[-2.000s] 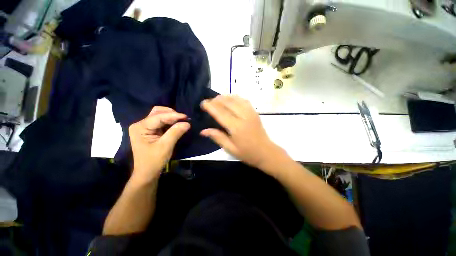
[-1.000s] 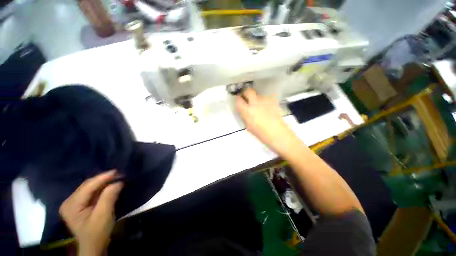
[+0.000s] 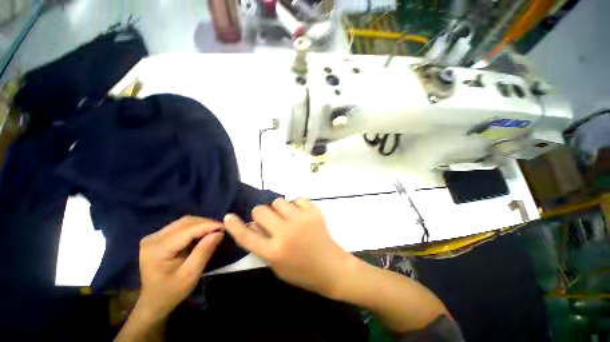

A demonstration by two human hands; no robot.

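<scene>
A dark navy garment piece (image 3: 167, 157) lies bunched on the white table at the left. My left hand (image 3: 177, 257) is over its near edge, with thumb and index finger pinched on a small dark bit of the cloth. My right hand (image 3: 287, 244) is close beside it, palm down, with its fingers bent over the cloth and its index fingertip at the left fingertips. A small shiny spot shows under the right fingers; whether that hand holds a thin tool is too blurred to tell.
The white sewing machine (image 3: 401, 110) stands behind and right of my hands. Black-handled scissors (image 3: 383, 141) lie under its arm. Silver snips (image 3: 410, 204) lie near the front edge, left of a black phone (image 3: 477, 185). More dark cloth (image 3: 80, 63) is at the far left.
My right hand has come back from the scissors under the machine arm to my left hand. My left hand keeps its pinch. The view has shifted and turned.
</scene>
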